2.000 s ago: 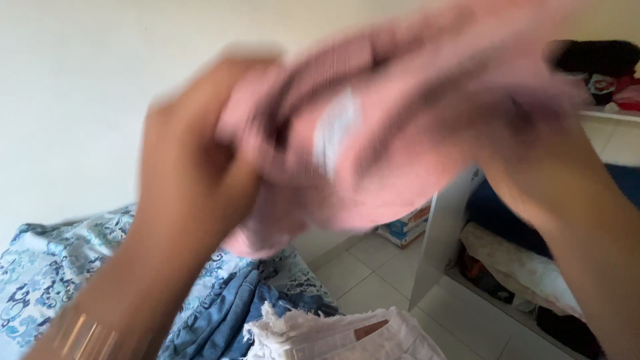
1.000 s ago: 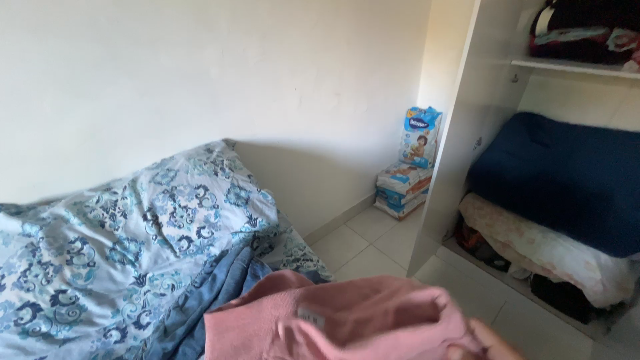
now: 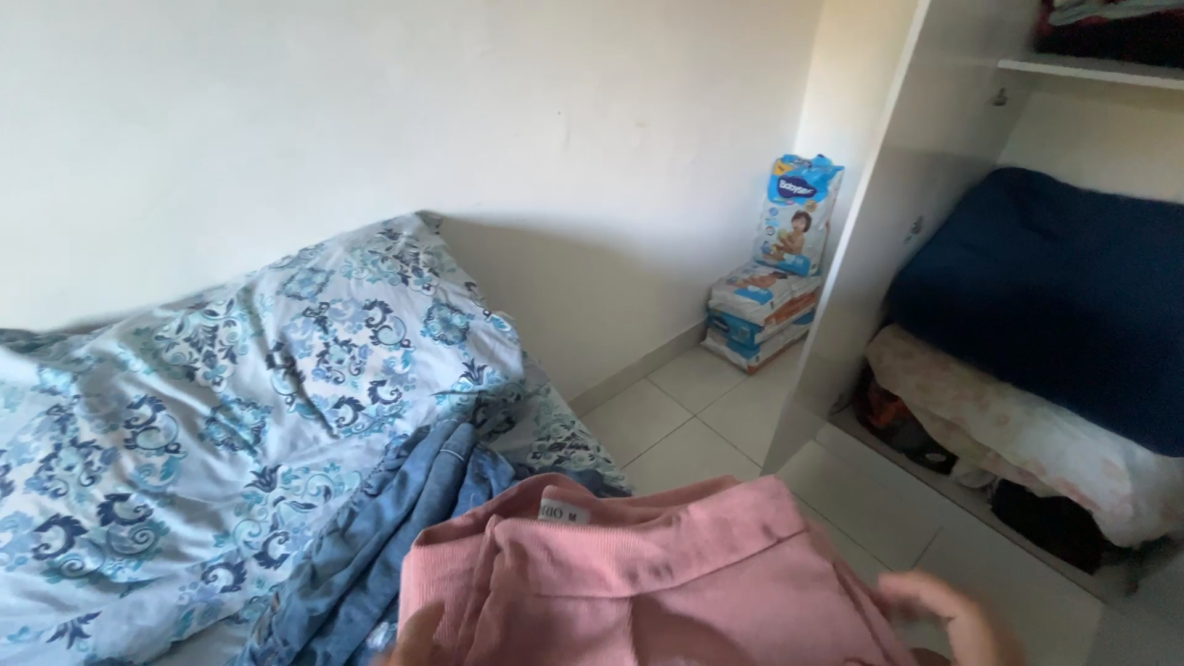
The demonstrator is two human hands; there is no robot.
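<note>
A pink garment (image 3: 647,564) with a wide waistband and a small white label spreads across the bottom centre of the view. My left hand (image 3: 416,638) shows only in part at the garment's lower left edge, fingers against the cloth. At its right side is my right hand (image 3: 953,615), blurred, with fingers bent toward the edge; whether they grip the cloth is not plain. Blue denim clothing (image 3: 388,536) lies bunched on the bed just left of the garment.
A patterned blue and white sheet (image 3: 213,416) covers the bed. Diaper packs (image 3: 763,305) are stacked on the tiled floor by the wall. At right, an open wardrobe (image 3: 860,250) holds a dark blue folded bedding item (image 3: 1045,287), a pale floral one (image 3: 1008,435) and shelved clothes.
The pink garment, raised and blurred between both hands two seconds ago, is now low in front of me with its waistband spread flat. The white frayed garment seen earlier at the bottom no longer shows.
</note>
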